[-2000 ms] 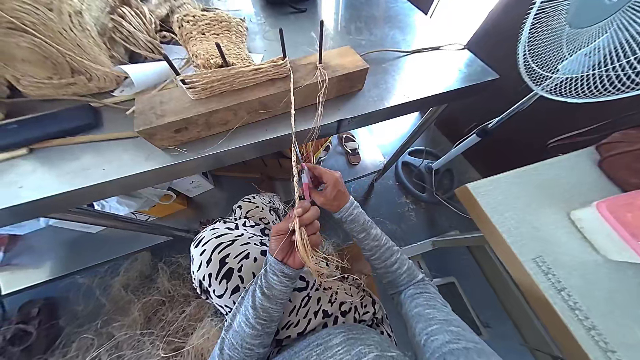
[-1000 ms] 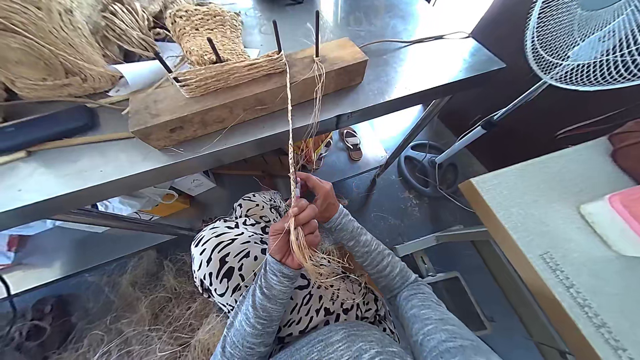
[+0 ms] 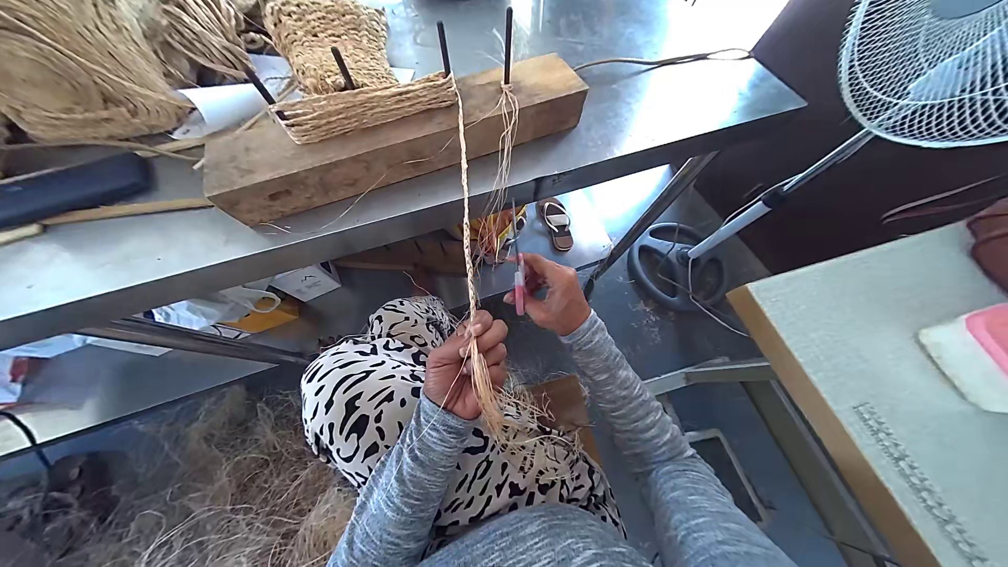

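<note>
My left hand (image 3: 466, 365) grips a plaited cord of natural fibre (image 3: 465, 197) near its lower end, and a loose tuft of fibres (image 3: 488, 394) hangs out below the fist. The cord runs up to a black peg (image 3: 444, 49) in a wooden block (image 3: 378, 153), where more cord (image 3: 362, 106) is wound around the pegs. In my right hand (image 3: 555, 295), just right of the cord, are small scissors with pink handles (image 3: 520, 291), their blades pointing up and apart from the cord. Thin fibre strands (image 3: 508, 126) hang from the rightmost peg.
The block rests on a metal table (image 3: 315, 260) near its front edge. Fibre bundles (image 3: 79, 71) and a coil of braided cord (image 3: 327, 39) lie at the upper left. Loose fibre (image 3: 236, 480) is heaped on the floor. A pedestal fan (image 3: 929, 71) and a grey-topped table (image 3: 866, 354) are at the right.
My right hand, with the scissors, has moved right, away from the cord and my left hand, where it was earlier. My left hand still grips the cord's lower end.
</note>
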